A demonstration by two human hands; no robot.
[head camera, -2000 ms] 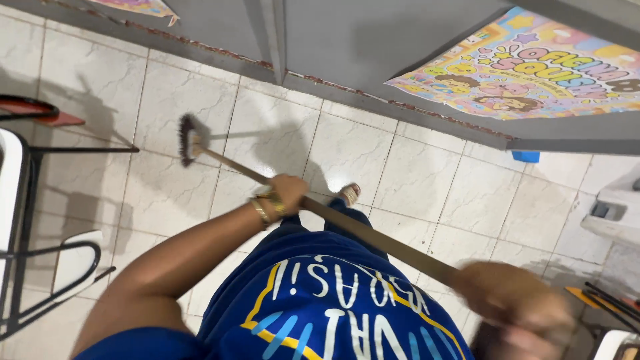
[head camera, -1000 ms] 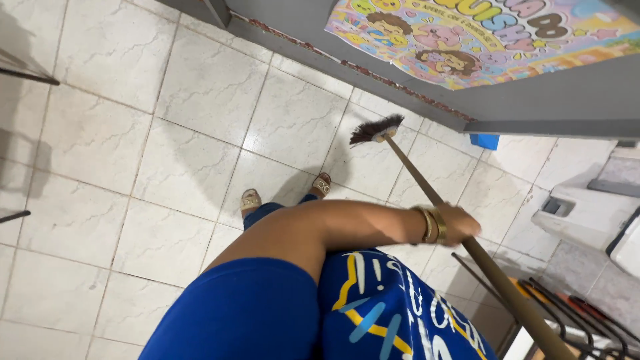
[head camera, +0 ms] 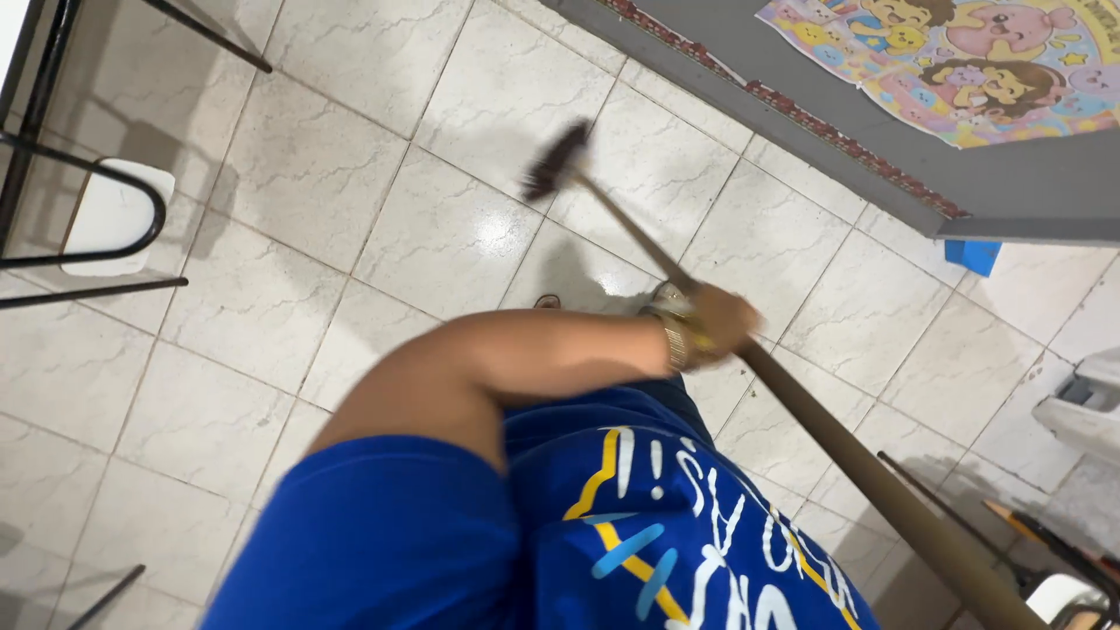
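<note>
A long-handled broom (head camera: 840,437) runs from the lower right corner to the upper middle. Its dark bristle head (head camera: 557,161) is over the white tiles, slightly blurred. My left hand (head camera: 724,322) is closed around the handle, with bracelets at the wrist, and the arm crosses in front of my blue shirt. My right hand is out of frame; the thick upper end of the handle leaves the view at the lower right.
Black-framed chairs (head camera: 157,210) stand at the left, another chair (head camera: 1063,595) at the lower right. A grey wall panel (head camera: 787,131) carries a colorful poster (head camera: 989,79). A blue object (head camera: 973,255) lies by its corner. A pale plastic item (head camera: 1085,407) is at the right edge.
The broom head has swung left, away from the wall's base, over the last second. My right hand, on the handle two seconds ago, is out of view.
</note>
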